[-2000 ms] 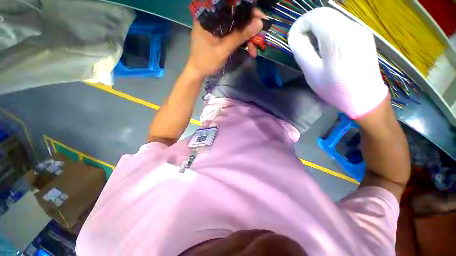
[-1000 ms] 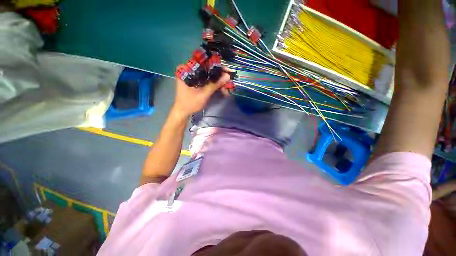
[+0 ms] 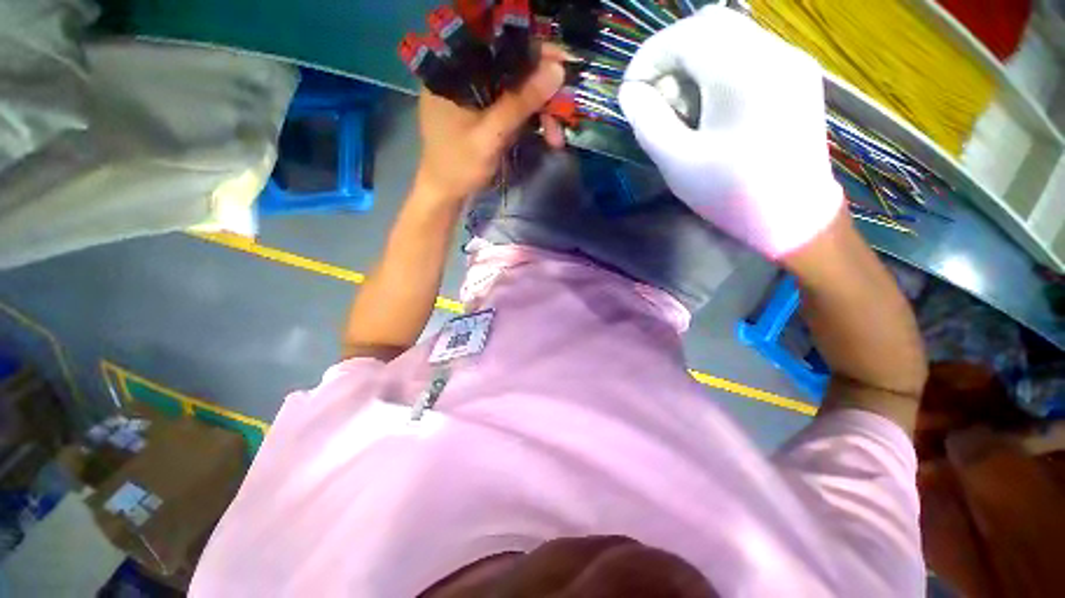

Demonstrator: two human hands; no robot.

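Note:
My left hand [image 3: 479, 123], bare, holds a bunch of red-and-black connector housings [image 3: 467, 41] at the green bench's near edge. A red housing [image 3: 563, 109] also shows by its fingertips. My right hand [image 3: 736, 129], in a white knit glove with a pink cuff, is just right of it, over the wires. Its thumb and fingers are curled together; whether they grip a wire cannot be told. Multicoloured wires [image 3: 601, 88] run from near my left hand under the glove. More wire ends [image 3: 876, 175] show beyond the glove, on the bench.
Yellow wires [image 3: 893, 58] and red wires [image 3: 993, 21] lie in the pale divided tray [image 3: 1034, 152] at upper right. Blue stools [image 3: 315, 152] stand below the bench [image 3: 269, 44]. A pale cover [image 3: 140, 140] hangs at left. Cardboard boxes [image 3: 175, 479] are on the floor at lower left.
My right hand, out of view one second ago with its arm stretched over the tray, is back beside my left hand. My left hand still holds the housings. The view has shifted.

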